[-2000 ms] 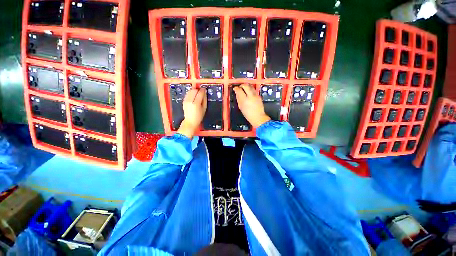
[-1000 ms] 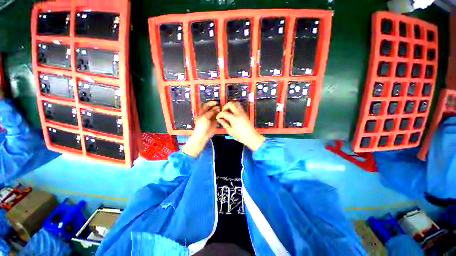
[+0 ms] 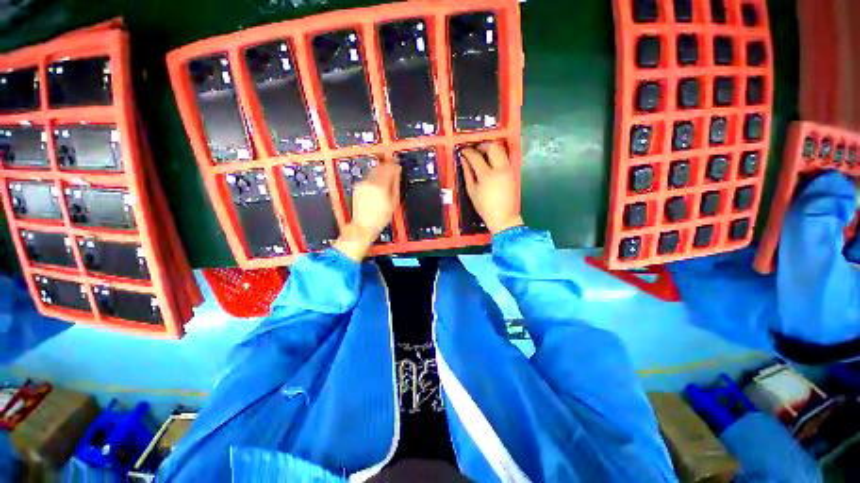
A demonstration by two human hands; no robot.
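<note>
The orange-red foam tray [image 3: 510, 75] lies in front of me with black phone back housings [image 3: 409, 75] in its two rows of five pockets. My left hand [image 3: 375, 201] is over the near row's middle pocket, partly covering its housing. Its fingertips are near the divider beside the fourth housing [image 3: 422, 201]. My right hand [image 3: 492, 186] is over the near row's rightmost pocket and hides much of that housing. The fingers of both hands are bent down; I cannot tell whether either grips anything.
Stacked phone trays [image 3: 129, 179] stand at left. A small-part tray [image 3: 618, 170] with small black square parts [image 3: 719, 128] lies at right on the dark green bench [image 3: 566, 113]. Another person's blue sleeve [image 3: 816, 264] is at far right, beside another orange-red tray [image 3: 794, 151].
The trays have shifted left in view and the middle tray now sits tilted. My hands, close together a second ago, are apart, with the right hand over the rightmost near pocket.
</note>
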